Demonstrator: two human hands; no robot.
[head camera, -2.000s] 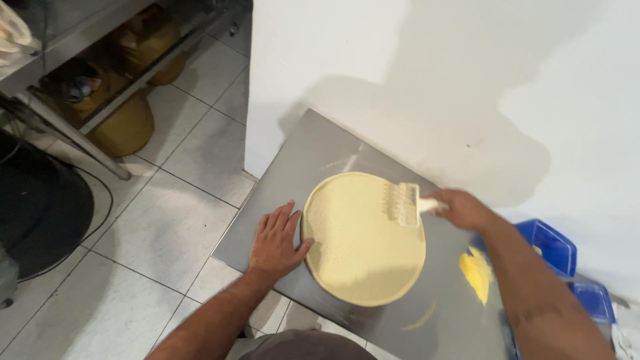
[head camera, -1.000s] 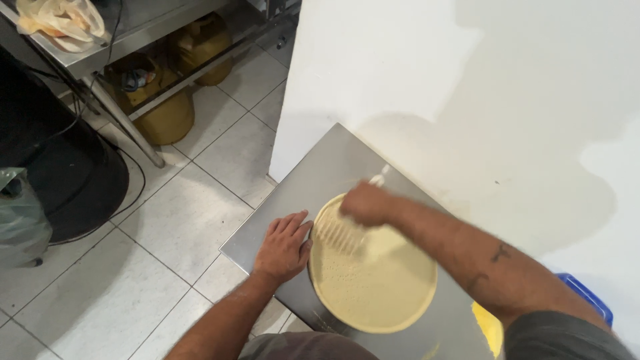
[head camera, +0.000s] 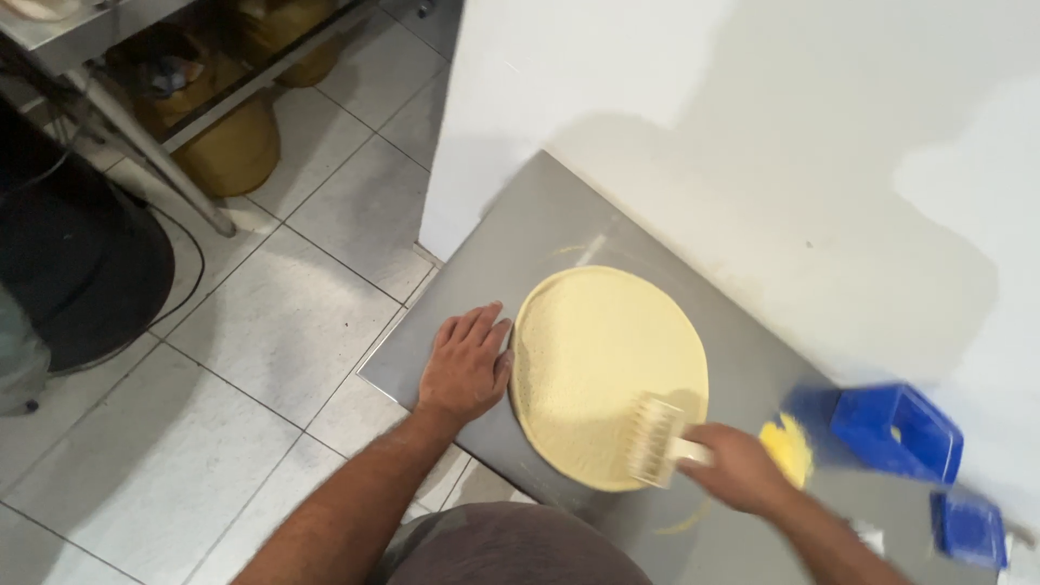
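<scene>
A round, flat sheet of pale dough (head camera: 601, 349) with a slightly raised rim lies on the grey metal table (head camera: 528, 219). Small prick marks show along its left side. My right hand (head camera: 735, 471) is closed around the handle of a white dough docker (head camera: 654, 441), whose spiked roller is on the lower right part of the dough. My left hand (head camera: 467, 361) rests at the dough's left edge, fingers slightly apart, holding nothing. Yellow flour or meal (head camera: 786, 449) lies in a small heap just beyond my right hand.
A blue plastic container (head camera: 898, 431) and a smaller blue one (head camera: 971, 528) stand at the right by the white wall (head camera: 731, 187). To the left are a metal-legged table (head camera: 154, 146), a yellowish bucket (head camera: 236, 154) under it and a large black bin (head camera: 73, 260) with a cable.
My right hand has moved the docker from the upper left of the dough to its lower right. My left hand stays beside the dough's left edge. The view has shifted.
</scene>
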